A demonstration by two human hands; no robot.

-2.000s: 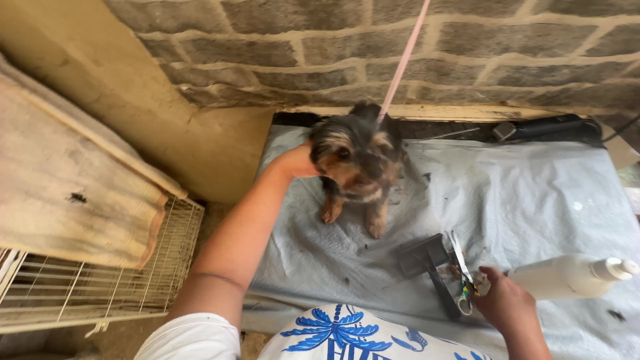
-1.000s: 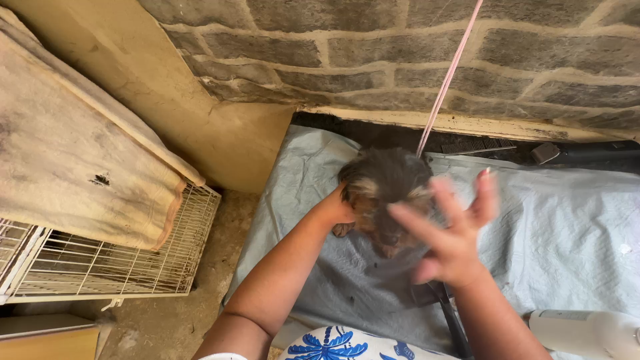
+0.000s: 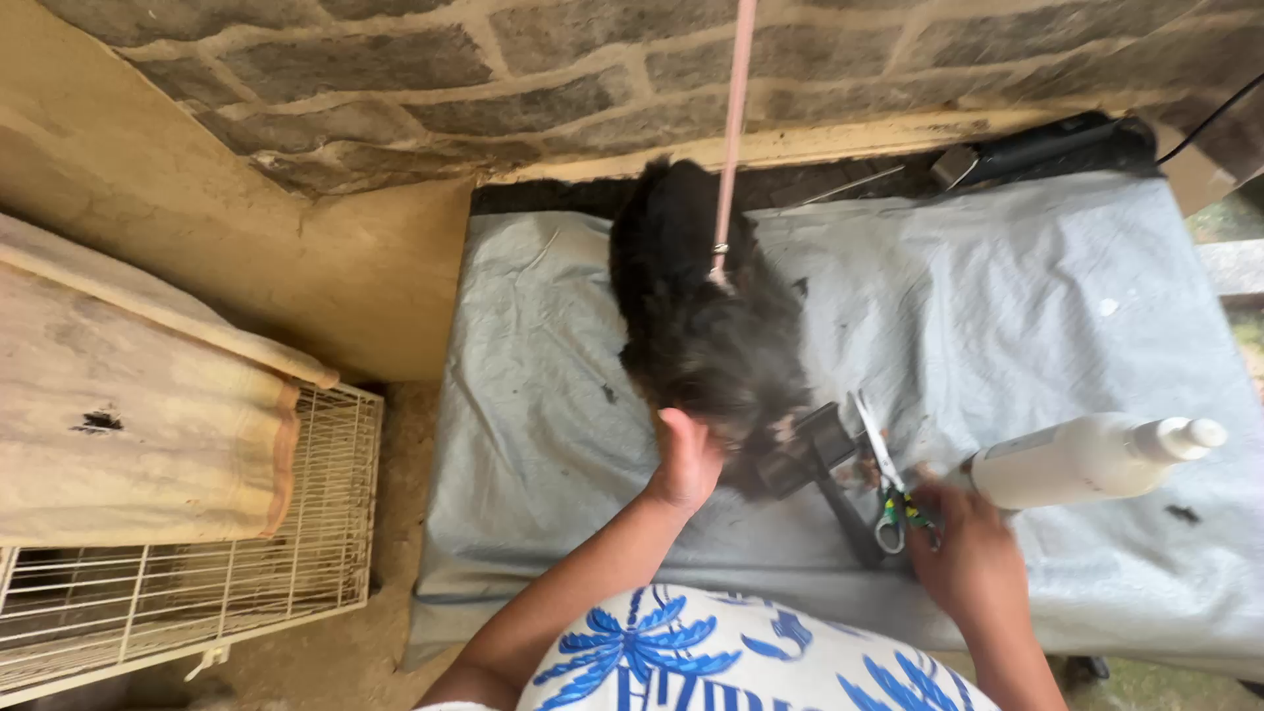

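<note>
A small dark-haired dog (image 3: 706, 316) stands on the cloth-covered table, head lowered, with a pink leash (image 3: 734, 128) running up from its neck. My left hand (image 3: 688, 462) is at the near side of its head; whether the fingers grip is hidden. At the handles of the scissors (image 3: 882, 459) is my right hand (image 3: 953, 533), its fingers curled and blurred, so a firm hold cannot be told. Beside the scissors lies a black slicker-type brush (image 3: 825, 464), close to the dog's muzzle. A white plastic bottle (image 3: 1076, 462) lies just right of my right hand.
Black electric clippers (image 3: 1037, 153) with a cord rest at the table's back edge by the stone wall (image 3: 553, 69). A thin metal tool (image 3: 849, 185) lies left of them. On the left stands a wire cage (image 3: 326, 494) under a stained cloth (image 3: 138, 395). Hair tufts dot the grey-blue sheet (image 3: 533, 395).
My right hand, raised with spread fingers by the dog one second ago, is now down at the scissors. The dog's head has lowered toward the brush; two seconds ago it faced me.
</note>
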